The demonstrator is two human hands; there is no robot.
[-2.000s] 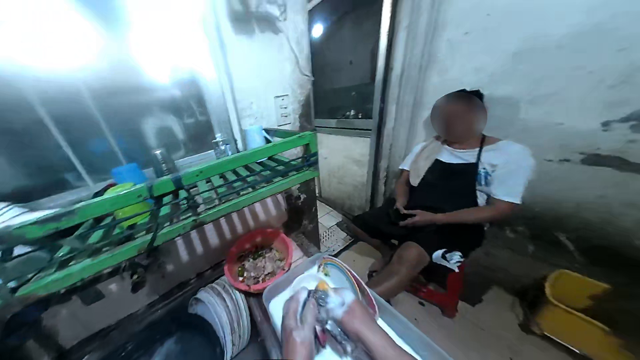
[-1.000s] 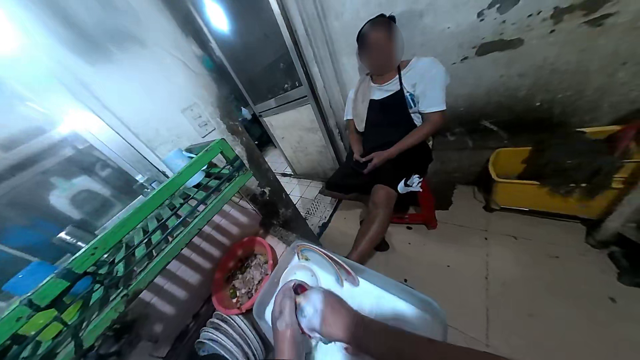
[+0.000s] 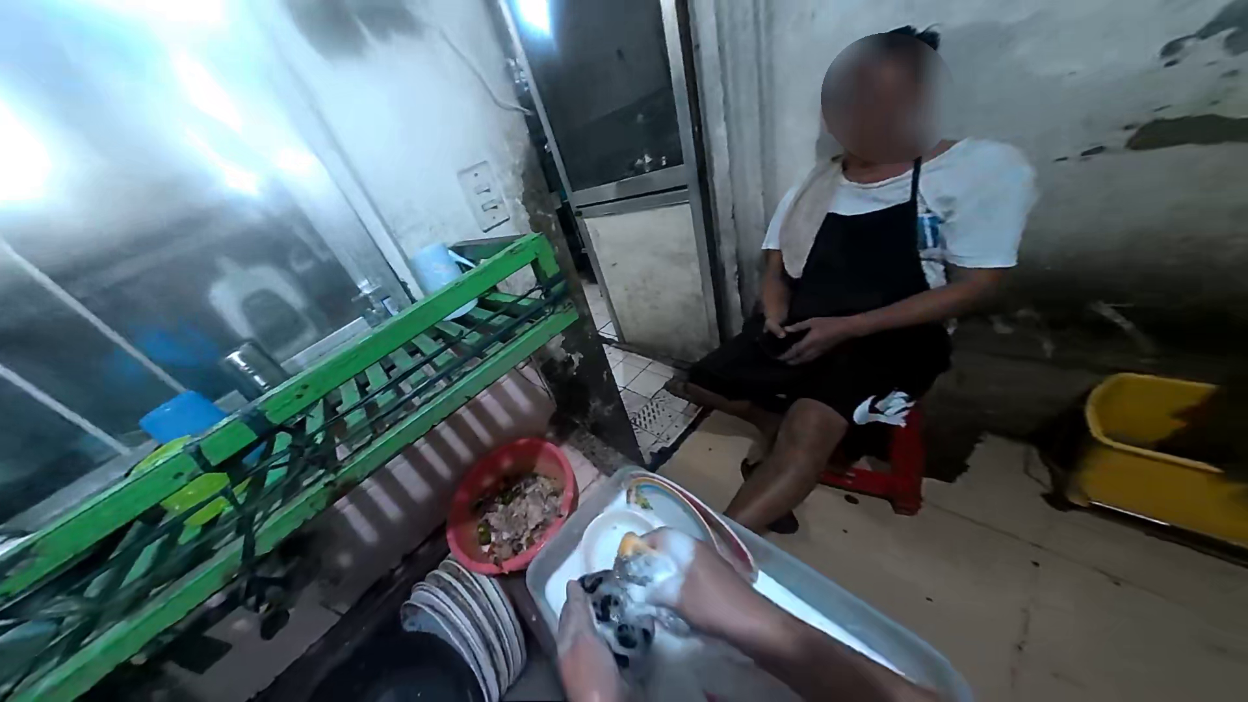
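Observation:
My left hand (image 3: 587, 648) grips a bundle of wet utensils with dark and clear parts (image 3: 616, 612), its exact kind hard to tell, over a grey plastic tub (image 3: 838, 604) of suds. My right hand (image 3: 678, 575), covered in foam, presses an orange-yellow sponge (image 3: 632, 546) near the top of that bundle. Plates with coloured rims (image 3: 673, 502) lean at the tub's far end, behind my hands. A stack of plates (image 3: 468, 624) stands on edge left of the tub. The red plastic basin (image 3: 468, 487) beside it holds food scraps.
A green slatted rack (image 3: 390, 341) runs along the left, with a light blue mug (image 3: 436, 265) and a blue cup (image 3: 182, 416) on it. A person (image 3: 858, 253) in a black apron sits on a red stool (image 3: 907, 468) beyond the tub. A yellow bucket (image 3: 1160, 478) stands at the right.
The view has swung back left since one second ago. The utensils and the sponge, mostly covered by my hands then, now show between them. The seated person stays on the stool.

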